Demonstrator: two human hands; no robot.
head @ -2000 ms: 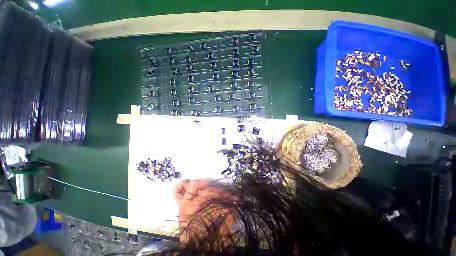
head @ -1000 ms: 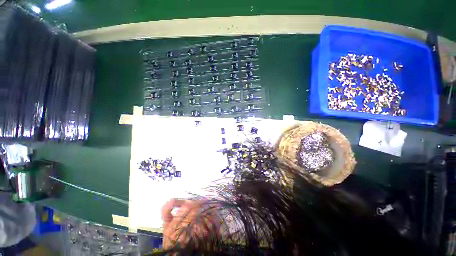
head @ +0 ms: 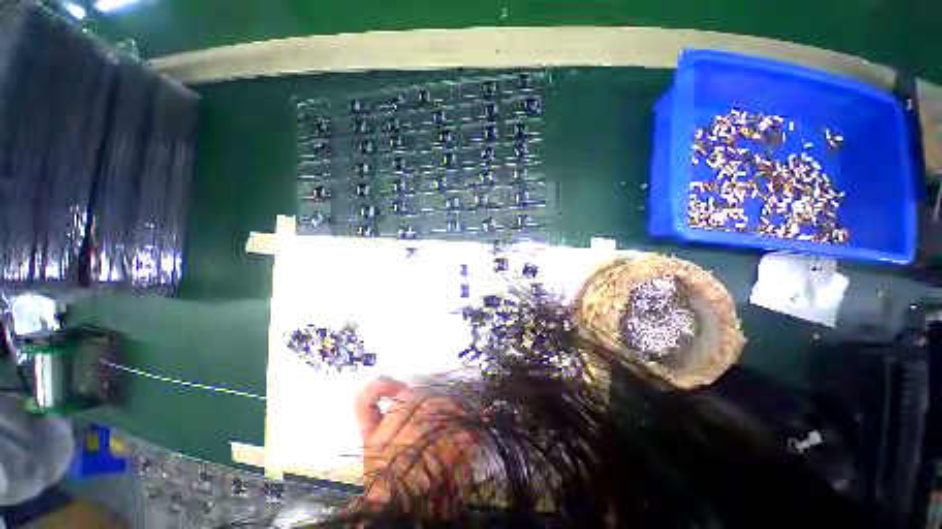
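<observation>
A hand, which looks like my left hand (head: 413, 429), is over the lower part of the white work sheet (head: 372, 284). Its fingers are curled and strands of dark hair cover much of it. I cannot tell if it holds anything. My right hand cannot be made out; dark hair hides the area to the right. A small pile of dark components (head: 331, 345) lies above and left of the hand. A larger pile (head: 516, 325) lies above and right, partly behind hair. A few single components (head: 501, 265) lie near the sheet's top edge.
A clear blister tray (head: 418, 155) lies beyond the sheet. A tan ring dish (head: 723, 325) with silvery parts and a blue bin (head: 878, 186) are right. Stacked trays (head: 93, 165) and a wire spool (head: 52, 372) stand left, with a thin wire reaching the sheet.
The visible hand moved down and left, then back up and right to near its first place. The view shifted slightly. The component piles look unchanged.
</observation>
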